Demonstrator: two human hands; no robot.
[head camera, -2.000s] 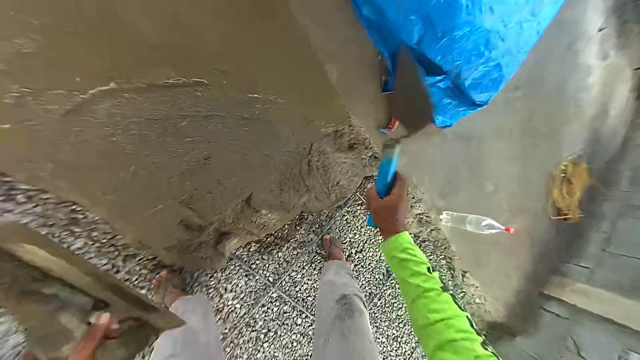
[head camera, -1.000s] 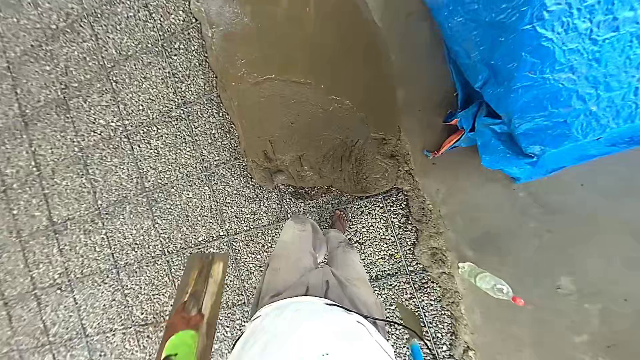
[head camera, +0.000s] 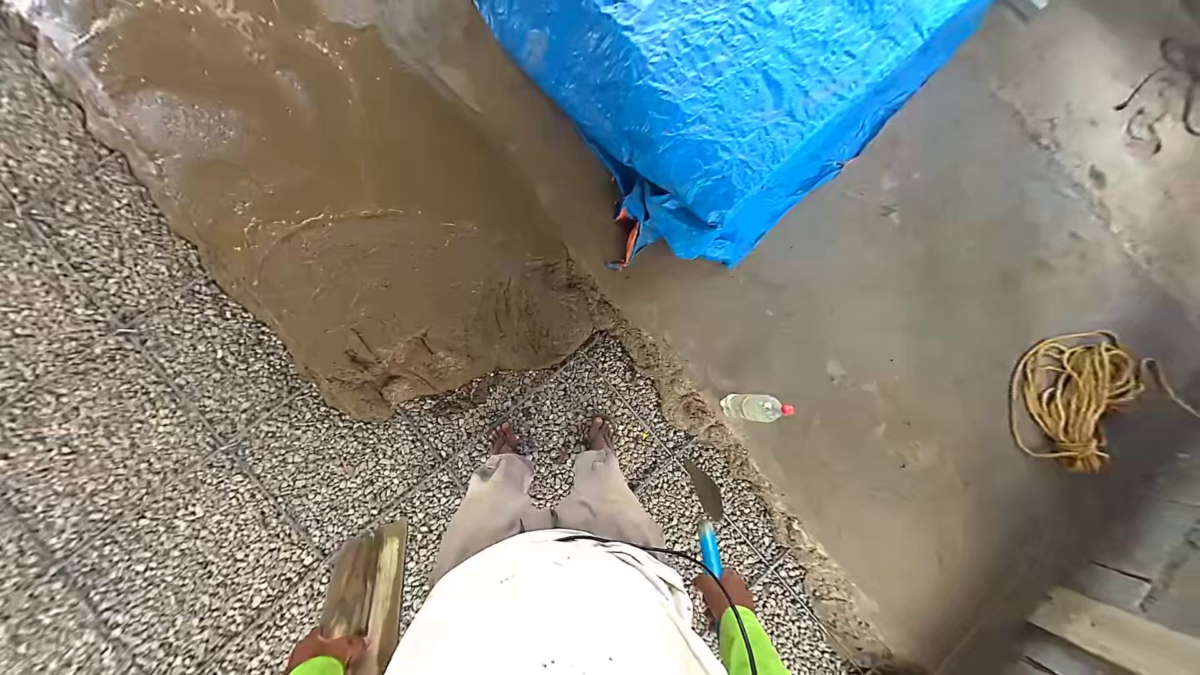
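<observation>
At the lower left, my left hand (head camera: 328, 647) grips a wooden float (head camera: 364, 586) smeared with mortar. My right hand (head camera: 724, 595), low on the right side, is closed around the blue handle of a pointed trowel (head camera: 705, 492), whose blade points away from me over the gravel. Beyond my bare feet lies a slab of wet concrete (head camera: 375, 281), smooth farther off and rough along its near edge. Gravel (head camera: 281, 469) crossed by a grid of reinforcing bars borders it on the left and near sides.
A blue tarpaulin (head camera: 731, 112) covers something at the top. On the hard concrete floor (head camera: 900, 328) to the right lie a plastic bottle with a red cap (head camera: 753, 407) and a coil of yellow rope (head camera: 1073, 398). A wooden board (head camera: 1116, 633) is at the lower right.
Two seconds ago my right hand held the trowel out near the tarpaulin; now it is low at my side. The float remains in my left hand. The view has shifted.
</observation>
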